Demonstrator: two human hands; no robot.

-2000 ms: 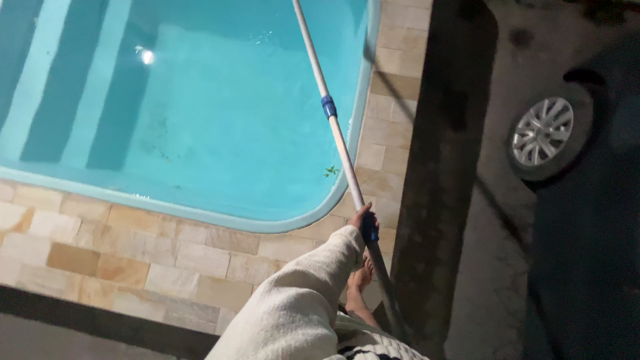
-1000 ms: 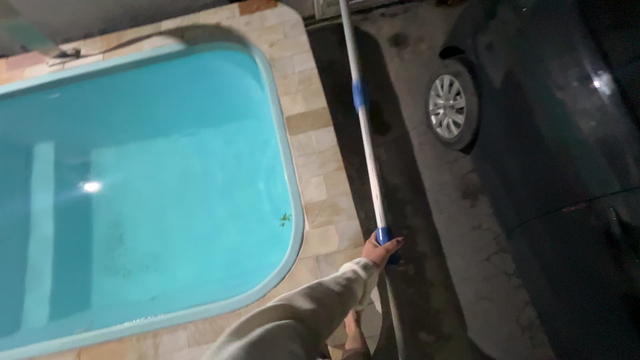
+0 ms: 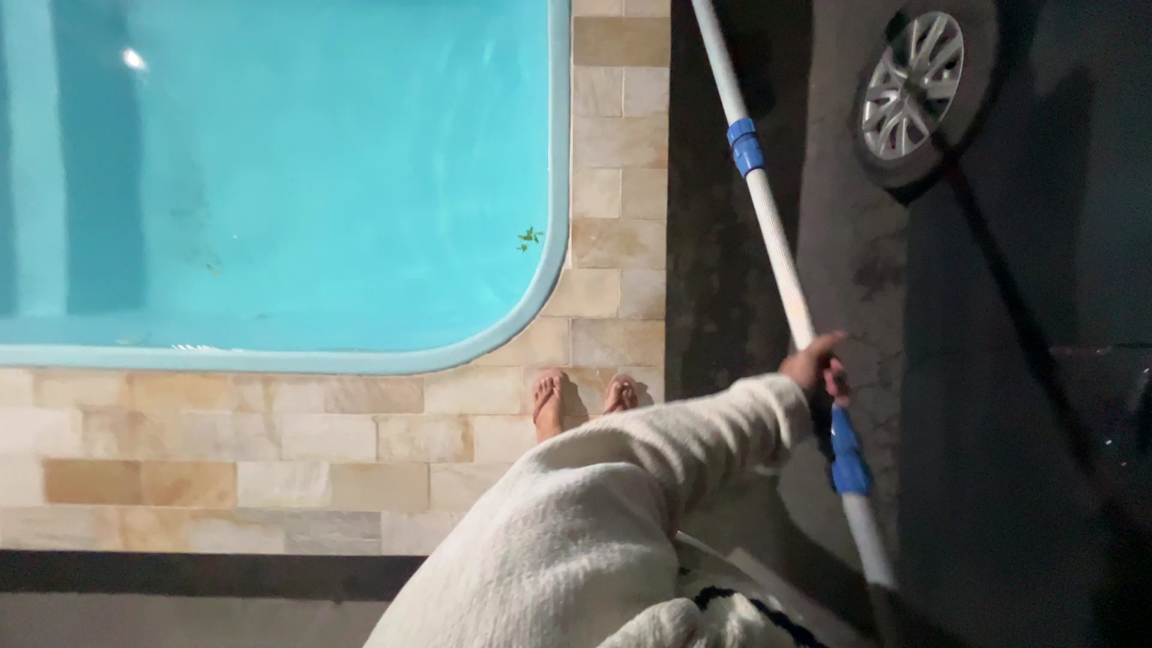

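Observation:
My left hand, in a cream long sleeve that reaches across to the right, is closed around a long white telescopic pole. It grips the pole just above a blue lower collar. Farther up the shaft is a blue locking clamp. The pole slants from the top of the view down to the lower right, over dark ground beside the pool paving, and its far end is out of view. My right hand is not visible.
A pool with a rounded light-blue rim fills the upper left; green leaves are near its corner. My sandalled feet stand on stone paving. A dark car's wheel is at the upper right.
The pole has swung from over the pool to over the dark ground at its right. My left hand, at the blue lower collar earlier, now grips above it. The view has shifted.

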